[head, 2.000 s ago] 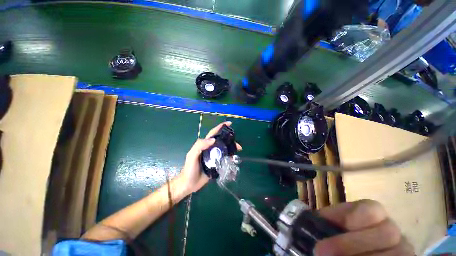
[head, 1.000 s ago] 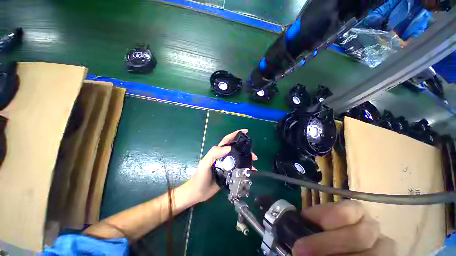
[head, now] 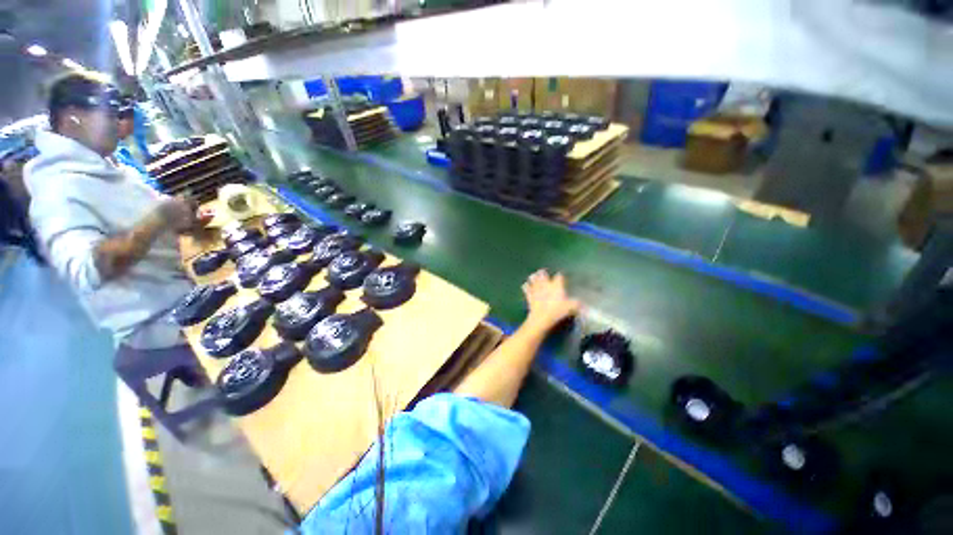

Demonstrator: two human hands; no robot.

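Note:
My left hand [head: 551, 301] reaches out over the green conveyor belt [head: 481, 235], near its blue edge. A dark patch, perhaps part of a black housing, shows beneath the palm; whether the fingers hold it is hidden. A round black housing with a pale centre [head: 605, 357] lies on the belt just right of the hand. Another housing with a pale disc [head: 698, 403] lies further right, with more towards the lower right corner. My right hand and the driver are out of view.
Several black housings [head: 342, 340] cover a cardboard sheet [head: 402, 350] at left. A person in a light top [head: 94, 225] stands beyond it. A cardboard stack with housings [head: 596, 167] stands across the belt. A dark cable bundle [head: 888, 355] hangs at right.
The view has swung left and up. My left hand has moved from the held housing at the driver out over the belt. My right hand and the driver have left the picture.

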